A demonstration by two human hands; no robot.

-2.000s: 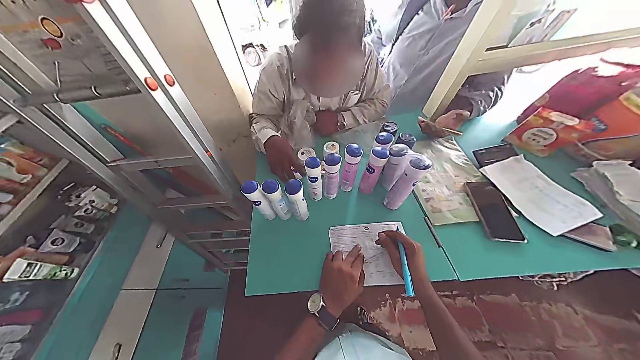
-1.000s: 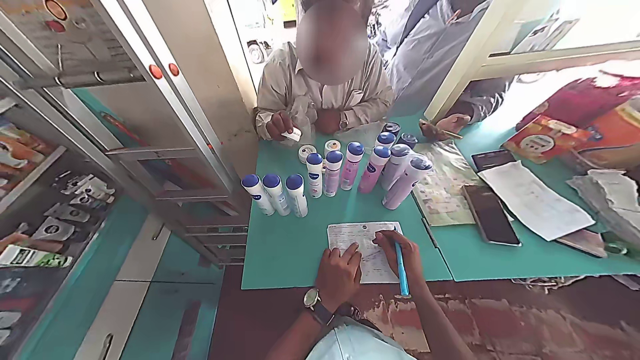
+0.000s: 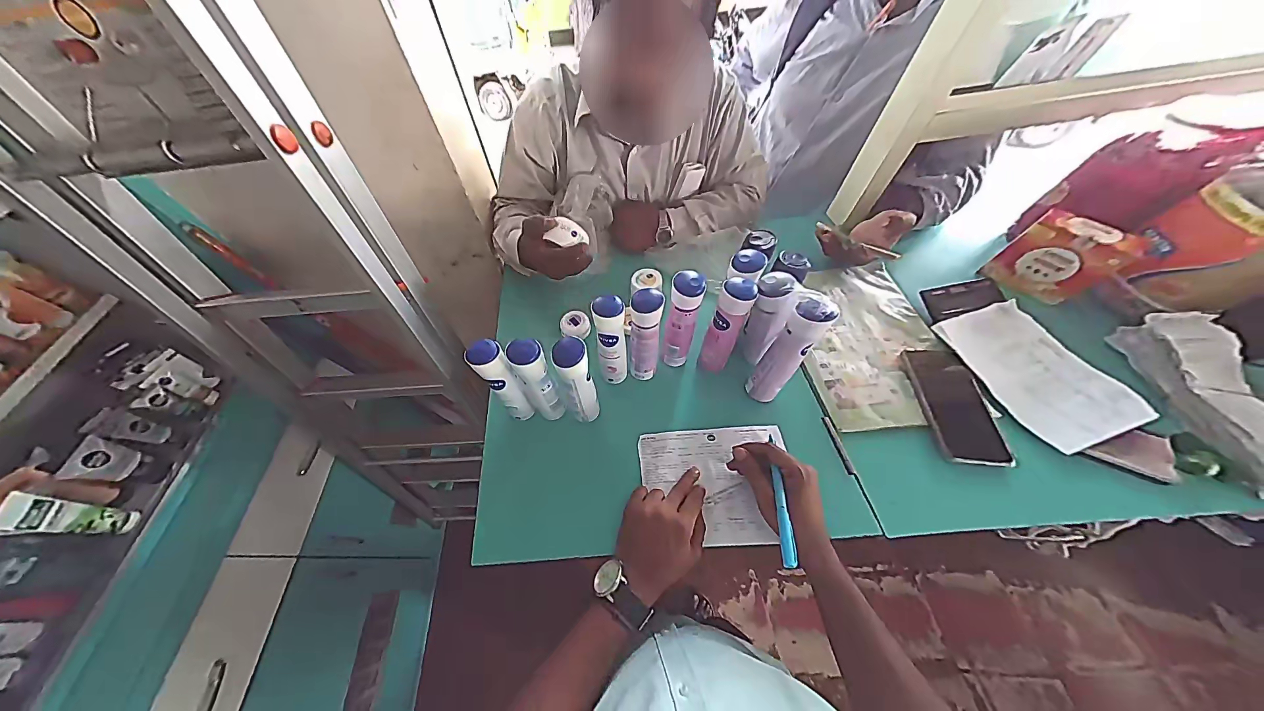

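Note:
My left hand rests on a printed paper form, with its index finger pointing up the sheet; a wristwatch is on that wrist. In my right hand, at the form's right side, is a light blue pen. Beyond the form stand several Nivea spray cans with blue caps: white ones at the left, pink ones in the middle and lilac ones at the right. Small round-topped containers stand behind them. A person across the table holds a small white item.
On the right lie a smartphone, a white paper sheet, a dark flat object and a plastic packet. An orange box is behind them. A metal-framed cabinet borders the left. Another person's hand is at the far right edge.
The person across the table has drawn a hand back from the containers and raised it with the white item in it. My hands have stayed at the form.

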